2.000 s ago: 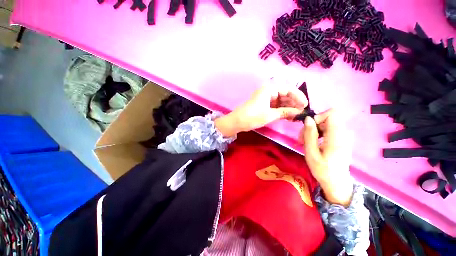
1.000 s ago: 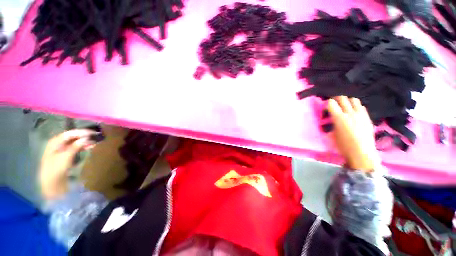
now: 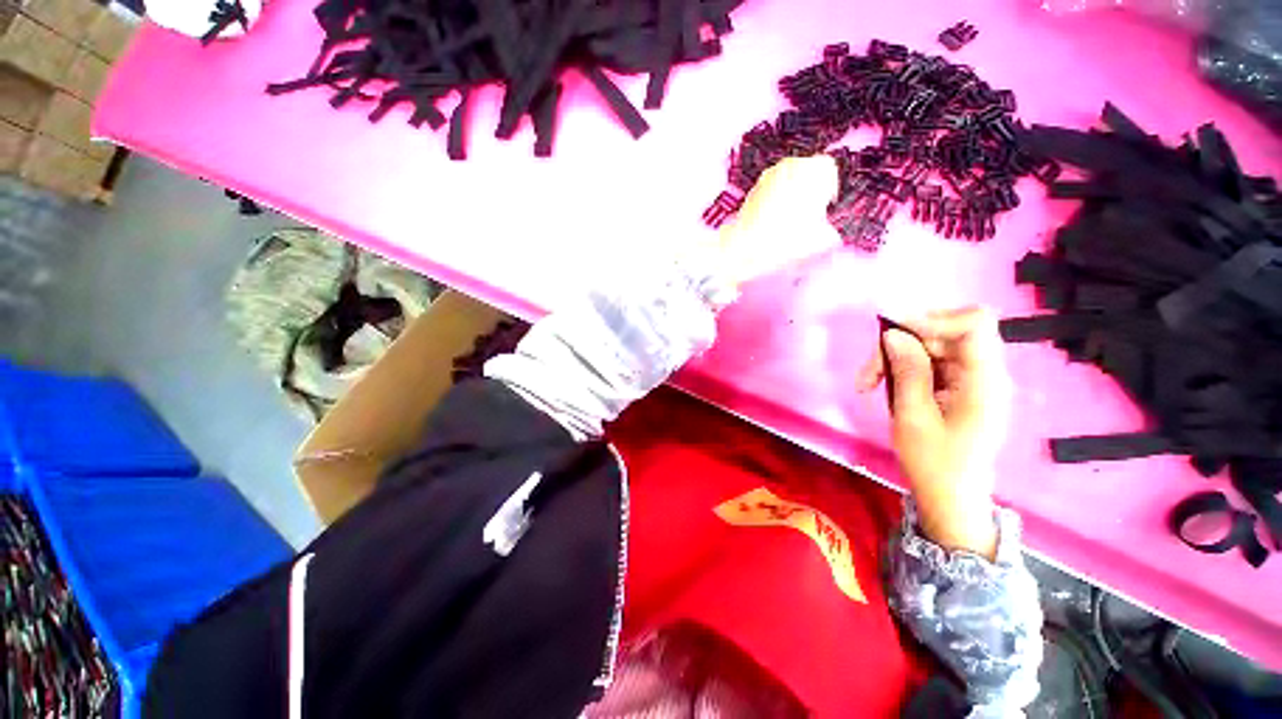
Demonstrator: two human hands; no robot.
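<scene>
My left hand (image 3: 782, 211) is at the near left edge of the pile of small black buckles (image 3: 928, 106); its fingertips touch the pile, and whether a buckle is between them is hidden. My right hand (image 3: 945, 386) is nearer to me, above the pink table, with a short black webbing strip (image 3: 887, 344) pinched between thumb and fingers. Most of that strip is hidden by the hand. The heap of loose black webbing strips (image 3: 1174, 295) lies to the right of my right hand.
A second heap of black strips (image 3: 513, 49) lies at the back left of the pink table (image 3: 352, 169). Below the table's edge are an open cardboard box (image 3: 373, 421) and a crumpled pale bag (image 3: 302, 316). A black webbing loop (image 3: 1206, 523) lies at the right. Clear plastic (image 3: 1244, 63) is at the far right corner.
My left hand has moved from beside the cardboard box up to the buckle pile. My right hand has left the right heap and now holds a strip. The view has turned and shifted.
</scene>
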